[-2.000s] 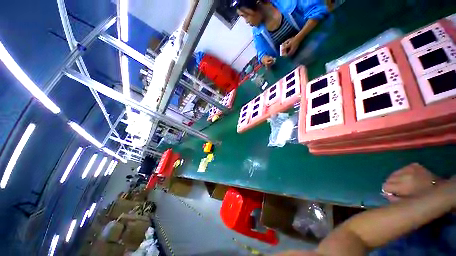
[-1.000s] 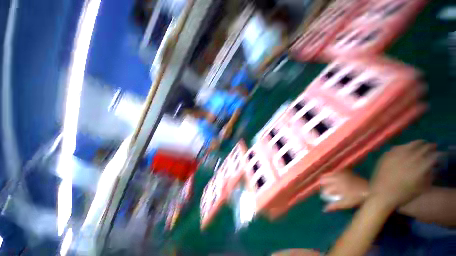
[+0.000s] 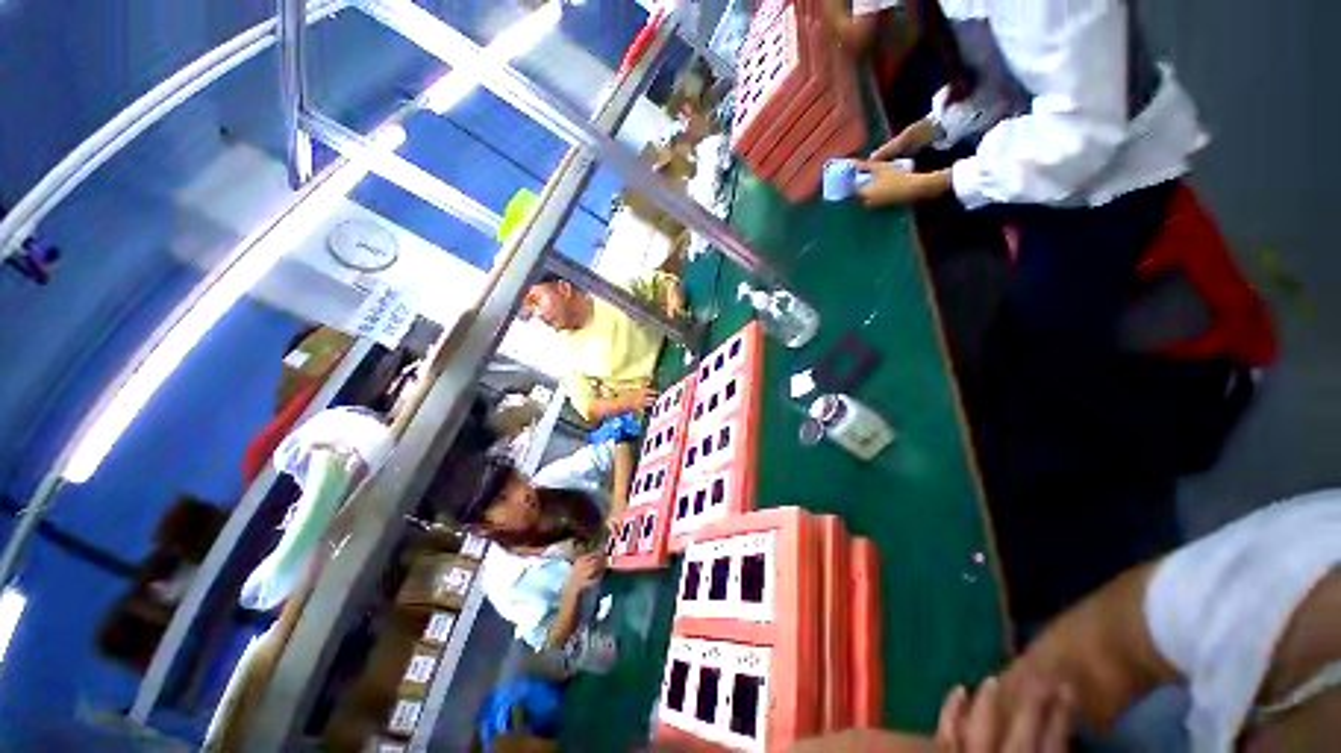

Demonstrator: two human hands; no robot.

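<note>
White panels with dark windows (image 3: 709,693) sit in rows in a pink foam tray (image 3: 791,647) on a stack at the bottom centre. Two more trays of panels stand beyond it along the green bench. A bare hand (image 3: 1007,716) shows at the bottom edge, small and blurred, with its fingers bent against a bare forearm. I cannot tell whether it is my left or right hand, or whether it holds anything. More skin shows at the very bottom edge beside the stack. The other hand is cut off or hidden.
A labelled bottle (image 3: 853,425), pump bottle (image 3: 782,315) and black pad (image 3: 849,361) lie on the bench (image 3: 897,515). Two seated people are on the left. A standing person in white holds something blue at the top, near another tray stack (image 3: 802,125). A white sleeve (image 3: 1250,618) is at lower right.
The view has swung along the bench and is sharp again. The near stack now shows at the bottom centre; bottles and a standing person have come in. The crossed hands have moved to the bottom edge.
</note>
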